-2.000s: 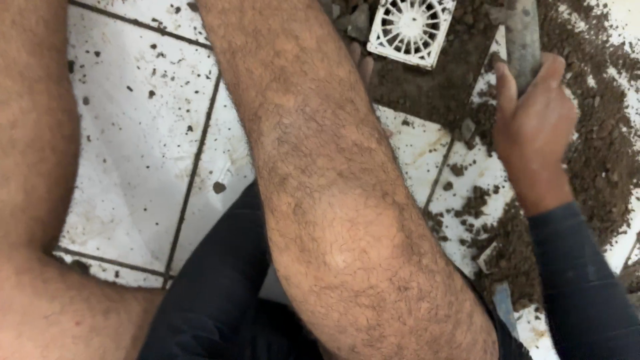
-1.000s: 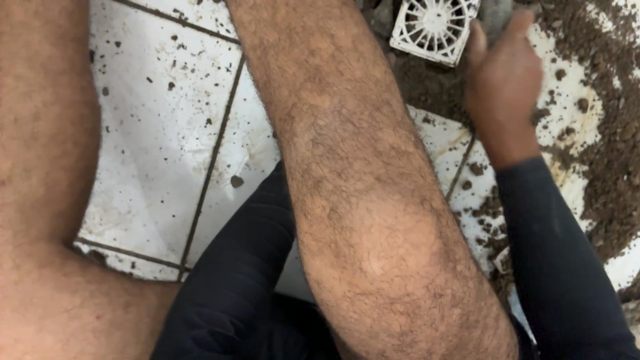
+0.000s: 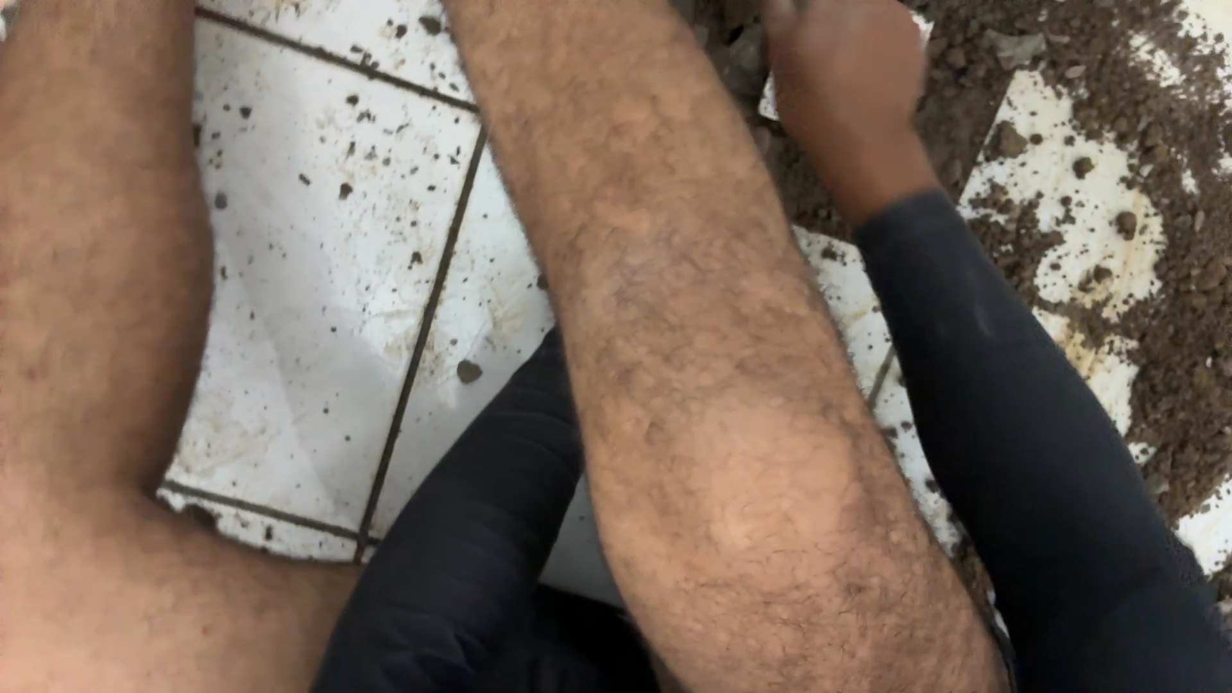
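Note:
My right hand [image 3: 847, 91] is at the upper right, blurred, its fingers partly cut off by the top edge. A bit of something grey shows at its fingers; whether they grip it cannot be told. Beneath the hand, corners of a white square drain grate [image 3: 767, 102] show among soil and rubble. My left forearm, in a dark sleeve [image 3: 472, 520], passes under my bare leg, which hides nearly all of my left hand. A small skin-coloured patch just right of the shin, below the grate, may be a fingertip.
White floor tiles [image 3: 318, 289] with dark joints carry scattered dirt specks and a small stone [image 3: 469, 371]. Loose brown soil [image 3: 1189, 366] and broken bits cover the right side. My bare shin and knee [image 3: 712, 366] cross the middle; my other leg [image 3: 96, 241] is at the left.
My right hand has moved left, from a grey bar-like tool on the soil to over the drain grate, most of which it now covers. The view has shifted somewhat.

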